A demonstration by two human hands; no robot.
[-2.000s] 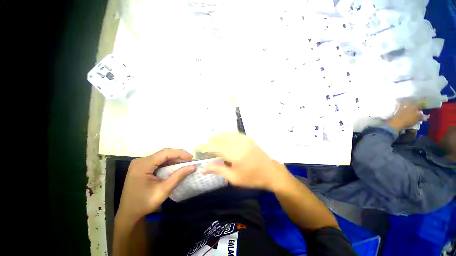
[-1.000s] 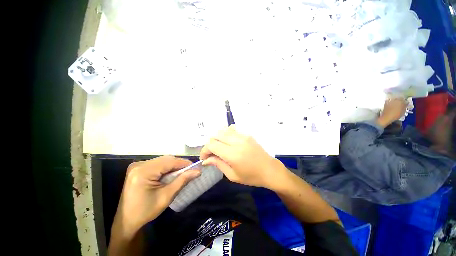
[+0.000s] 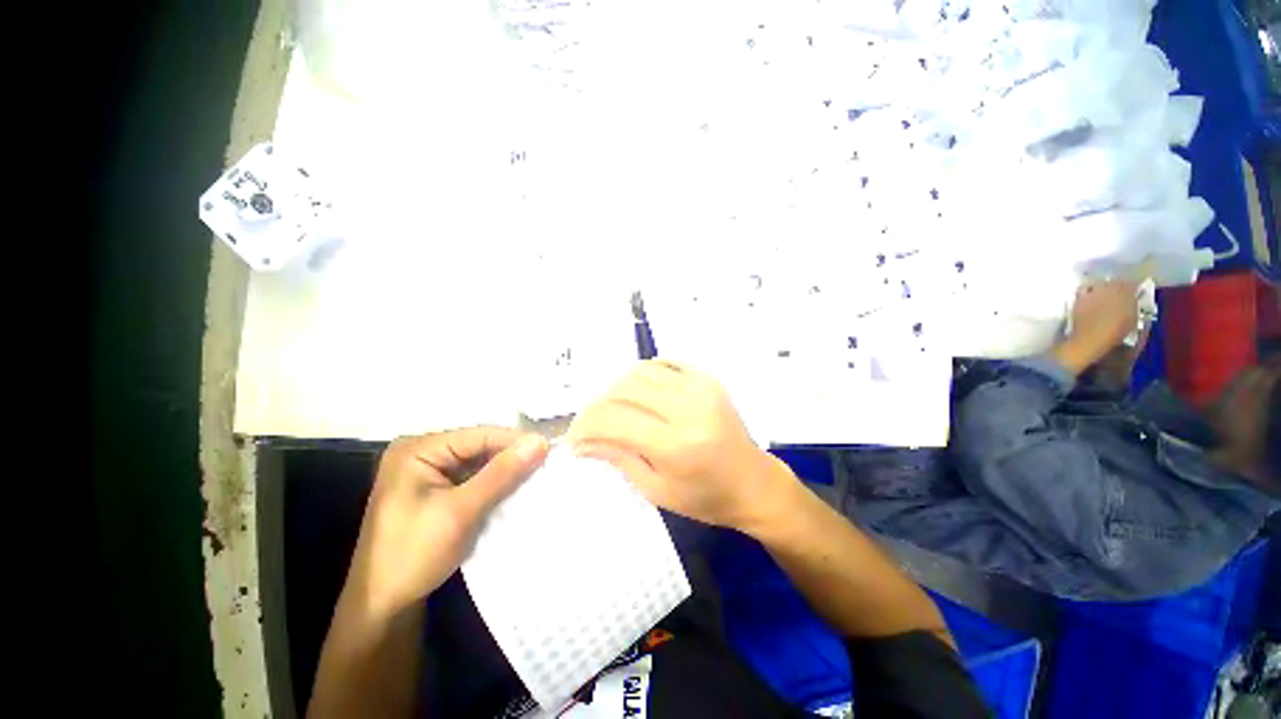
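A thin white label sheet (image 3: 573, 576) with a fine grey grid hangs from both hands over my lap, its face towards me. My left hand (image 3: 436, 513) pinches its top edge between thumb and fingers. My right hand (image 3: 674, 438) has its fingertips at the same top edge, close to the left thumb; whether it holds a single label cannot be seen. A dark-handled tool (image 3: 644, 326) lies on the table just beyond my right hand. A white housing unit (image 3: 263, 207) with dark marks sits at the table's left edge.
White units with small dark marks (image 3: 885, 260) cover the right of the bright table (image 3: 351, 400). Pale pouches (image 3: 1124, 155) lie at the far right. Another worker's denim sleeve (image 3: 1047, 450) and hand are at right, near a red bin (image 3: 1211, 334) and blue crates (image 3: 1145, 639).
The sheet was bent and held low between my hands; now it hangs open and flatter, with both hands together at its top edge. The view has shifted slightly.
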